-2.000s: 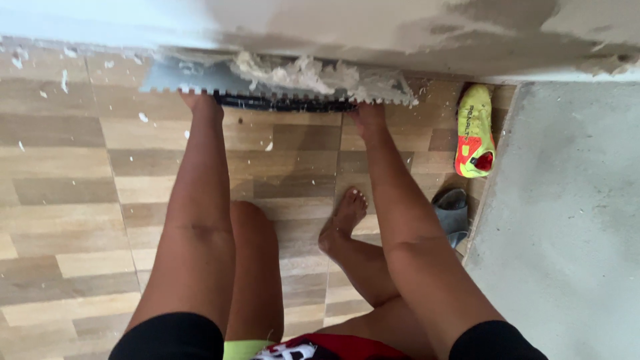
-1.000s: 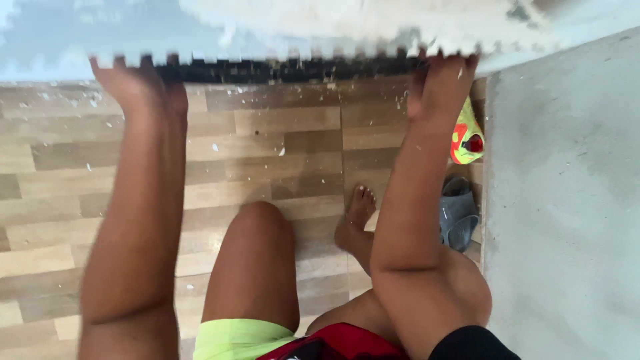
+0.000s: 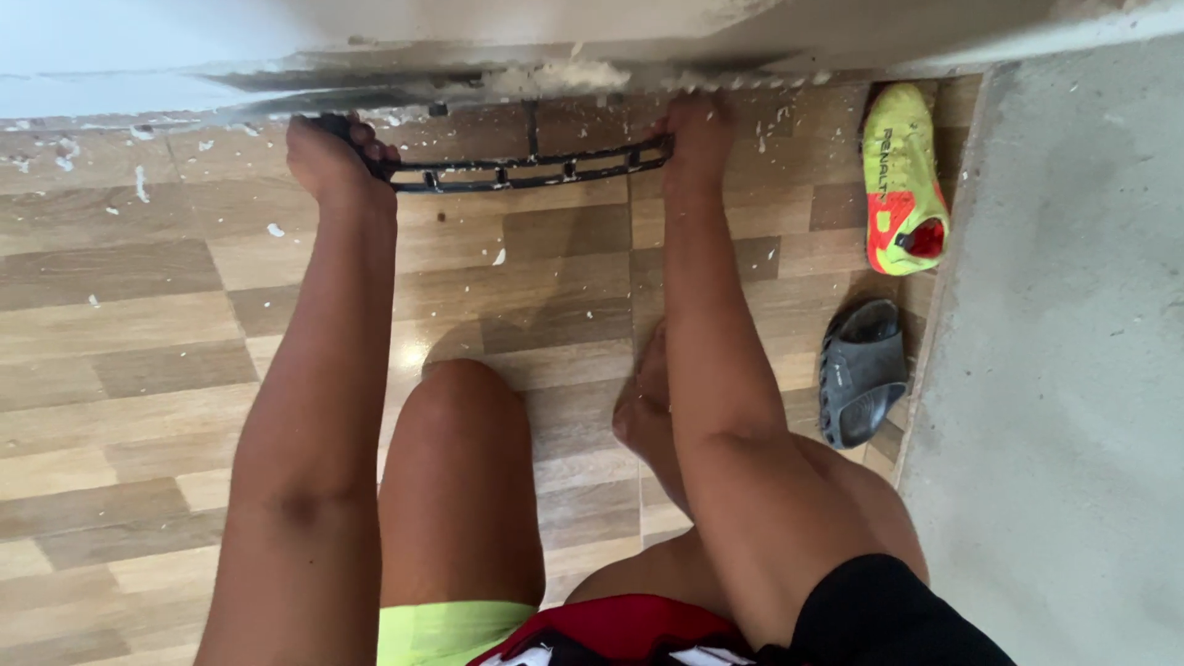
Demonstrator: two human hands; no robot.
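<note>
A wide notched trowel with a black slotted plastic handle frame (image 3: 536, 172) spans between my hands, low against the plastered wall (image 3: 416, 28). My left hand (image 3: 338, 153) grips the frame's left end, its fingers curled around the black grip. At the right end, my right hand (image 3: 696, 129) is closed on the frame; its fingers are blurred and partly hidden. The blade is seen nearly edge-on at the foot of the wall, with whitish wet plaster (image 3: 573, 76) along it. Dark wet patches mark the wall around the blade.
White plaster crumbs dot the wood-look tile floor (image 3: 111, 342). A yellow and red sports shoe (image 3: 893, 176) and a dark grey slide sandal (image 3: 862, 375) lie at the right, beside a grey wall (image 3: 1064, 351). My bent knee (image 3: 462, 407) and bare foot are below the trowel.
One second ago the toothed edge stood higher across the pale wall, with my hands wider apart in view. Now the trowel is tilted and its handle frame shows. The view has shifted.
</note>
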